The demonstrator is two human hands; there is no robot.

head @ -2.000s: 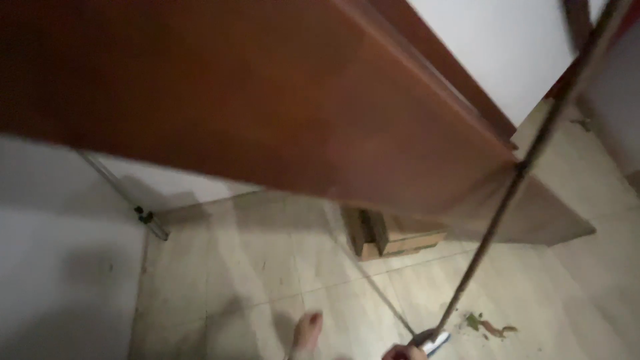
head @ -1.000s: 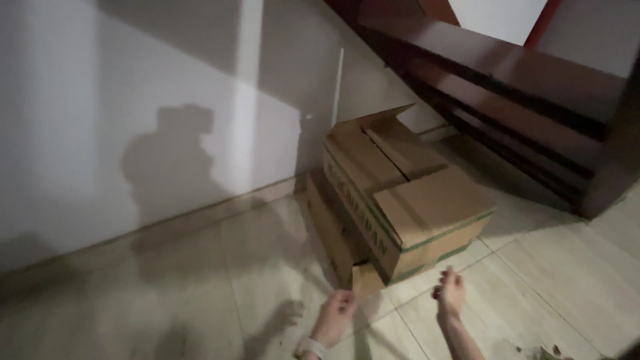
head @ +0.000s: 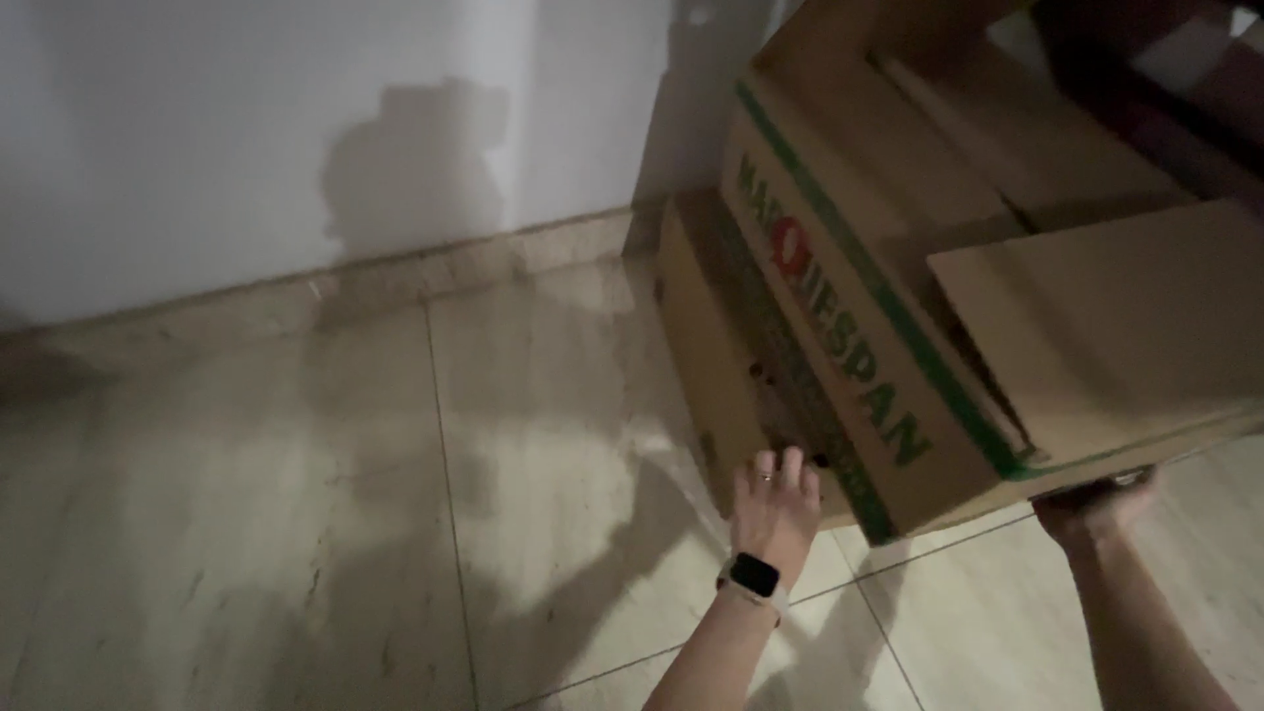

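Note:
A large cardboard box [head: 1116, 346] with green edge stripes and printed writing has its top flaps folded loosely over. Beside its left side, and partly under it, lies another cardboard box [head: 706, 375]. My left hand [head: 777, 499], with a ring and a watch on the wrist, has its fingers against the side of the left box near its front end; whether it grips is unclear. Under the front bottom edge of the large box is my right hand [head: 1101, 504], palm up, its fingers partly hidden beneath the cardboard.
A white wall [head: 247, 128] with a stone baseboard [head: 464, 262] runs behind the boxes. Pale floor tiles [head: 346, 513] extend in front of it, with shadows across them. Dark shapes at the top right are blurred.
Both hands have moved from in front of the boxes to touch them, the right one now beneath the large box. The view has come closer to the boxes.

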